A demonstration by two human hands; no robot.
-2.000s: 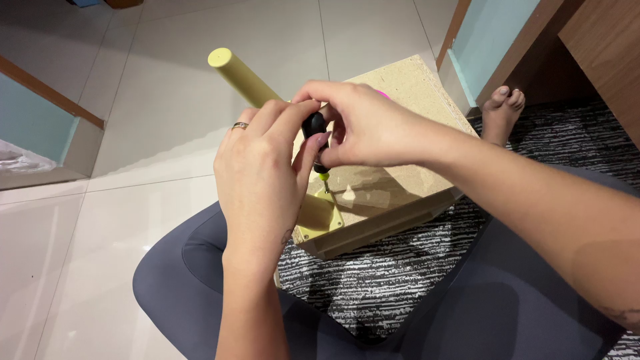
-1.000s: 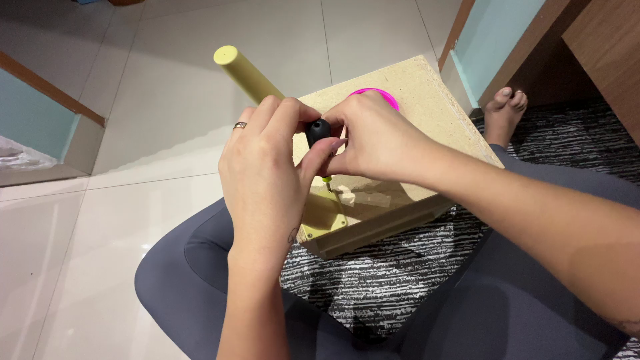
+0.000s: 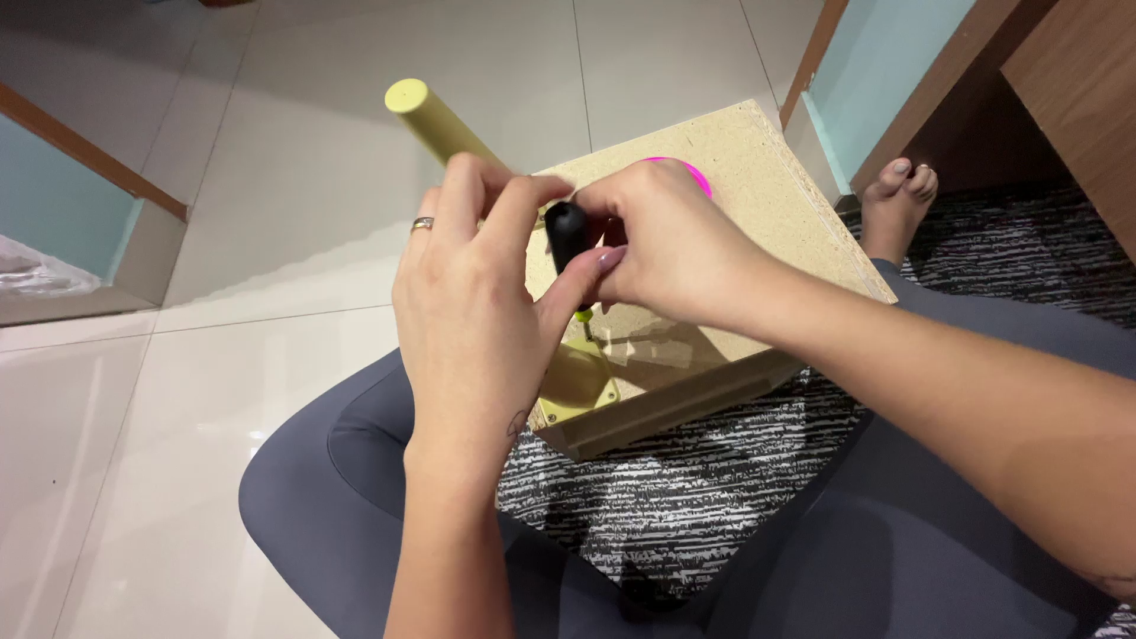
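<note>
Both my hands are around a screwdriver with a black handle [image 3: 565, 232] and a yellow-green collar. My left hand [image 3: 475, 284] has its thumb against the handle, with its fingers curled at the far side. My right hand [image 3: 666, 244] pinches the handle from the right. The screwdriver's tip is at a corner of a yellow-green mounting plate [image 3: 581, 410], whose near corners hold screws. That plate lies on a particleboard panel [image 3: 754, 177]. One yellow-green cylindrical leg [image 3: 444, 129] sticks up at the far left. My left hand hides part of the nearer leg.
A bright pink round object [image 3: 701, 177] lies on the panel behind my right hand. Under the panel is a black-and-white patterned rug [image 3: 674, 479]. My bent legs flank it, and a bare foot [image 3: 896, 209] rests at the right near a wooden cabinet side [image 3: 1083, 106].
My fingers have shifted around the screwdriver handle. The pink round object, mostly hidden two seconds ago, shows more now. The screwdriver remains over the same plate.
</note>
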